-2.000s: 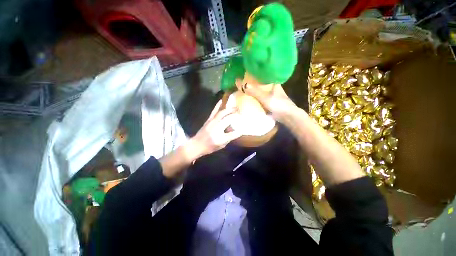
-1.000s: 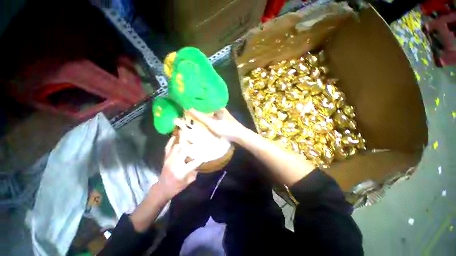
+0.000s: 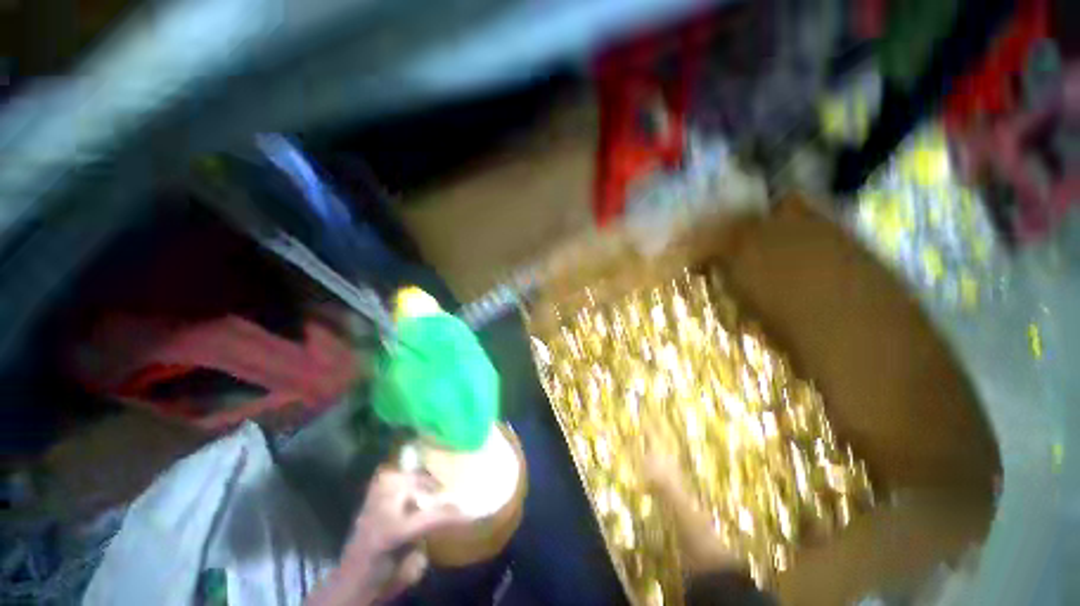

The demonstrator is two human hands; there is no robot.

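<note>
A plush potted tree (image 3: 441,385) with a green crown, a yellow tip and a round brown pot with a pale top is held over the lap. My left hand (image 3: 397,521) grips it at the pot's left side. My right hand (image 3: 675,474) is blurred over the gold ingots (image 3: 740,414) inside the carton (image 3: 847,296). Its fingers cannot be made out, so whether it holds an ingot is unclear. The whole frame is motion-blurred.
A white woven sack (image 3: 178,521) stands at the lower left. A red plastic stool (image 3: 213,361) lies beyond it. Metal framing (image 3: 326,278) runs behind the tree. Another red object (image 3: 640,118) is at the top. Yellow scraps (image 3: 936,213) litter the floor at the right.
My right hand has left the tree and moved right into the carton. My left hand still holds the tree. The view has tilted up, so things sit lower in the picture.
</note>
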